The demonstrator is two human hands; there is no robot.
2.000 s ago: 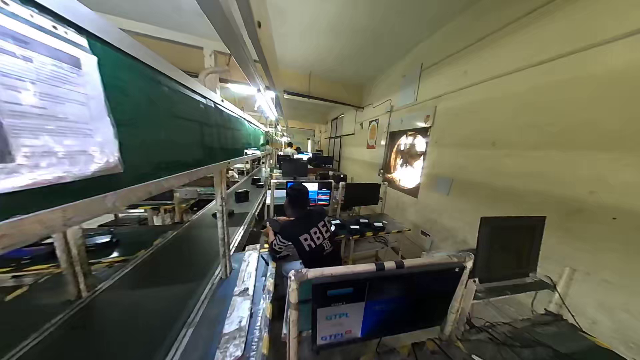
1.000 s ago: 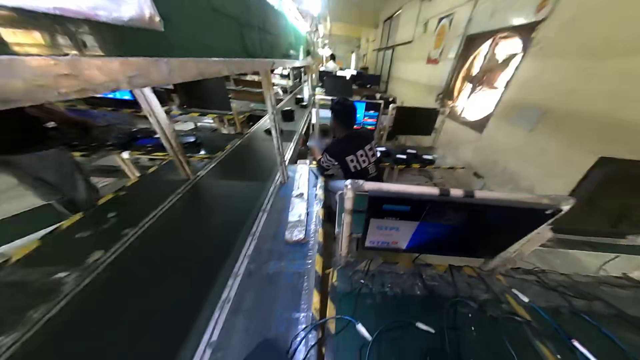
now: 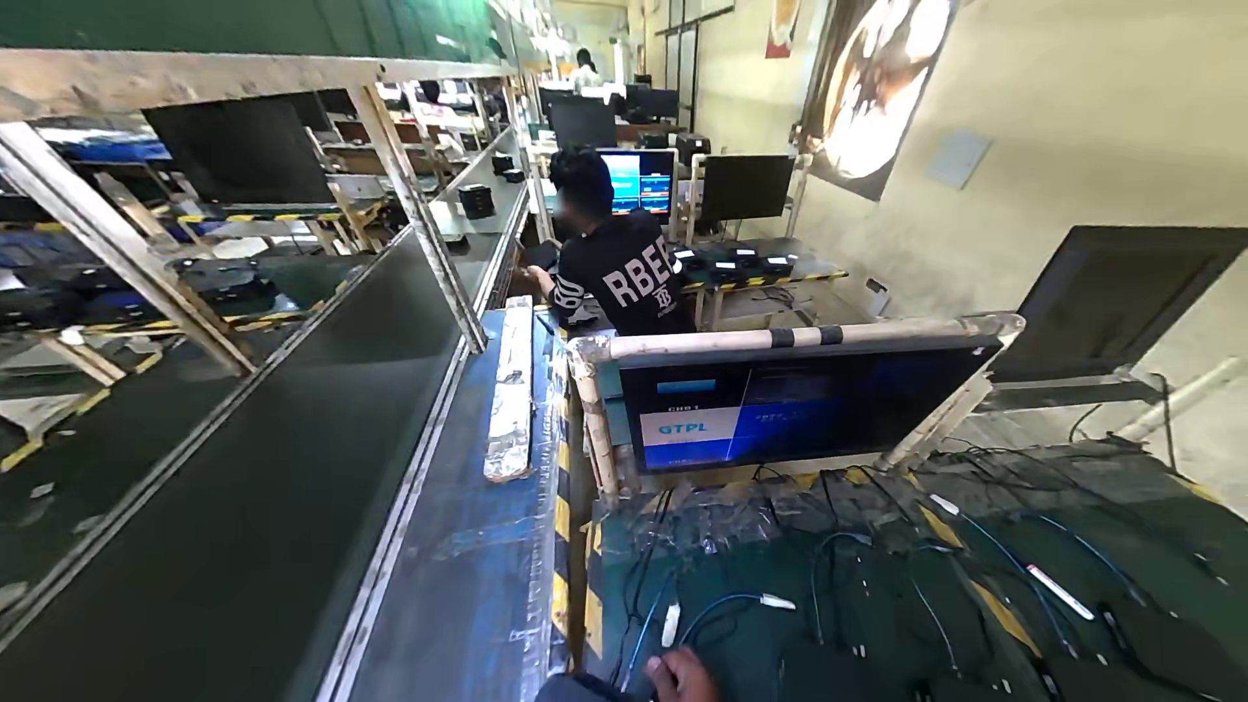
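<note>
Part of one hand (image 3: 681, 675) shows at the bottom edge, low on the green-topped bench; from this view it looks like my left hand, with fingers bent near a blue cable (image 3: 643, 624) and a white connector (image 3: 671, 624). Whether it grips anything is hidden by the frame's edge. My right hand is out of view. Several black set-top boxes (image 3: 1121, 678) lie along the bench's lower right. Blue and black cables with white-sleeved plugs (image 3: 778, 603) spread over the bench. Behind them a monitor (image 3: 809, 409) in a taped pipe frame shows a lit screen.
A dark conveyor belt (image 3: 292, 468) runs along the left, beside a blue-covered ledge (image 3: 458, 556) bearing a foil-wrapped bar (image 3: 512, 400). A co-worker (image 3: 629, 263) in a black shirt sits beyond the monitor. Another dark monitor (image 3: 1121, 302) leans at right, near the wall.
The view has tilted down and come closer to the bench. A hand now shows at the bottom edge, where none was visible before.
</note>
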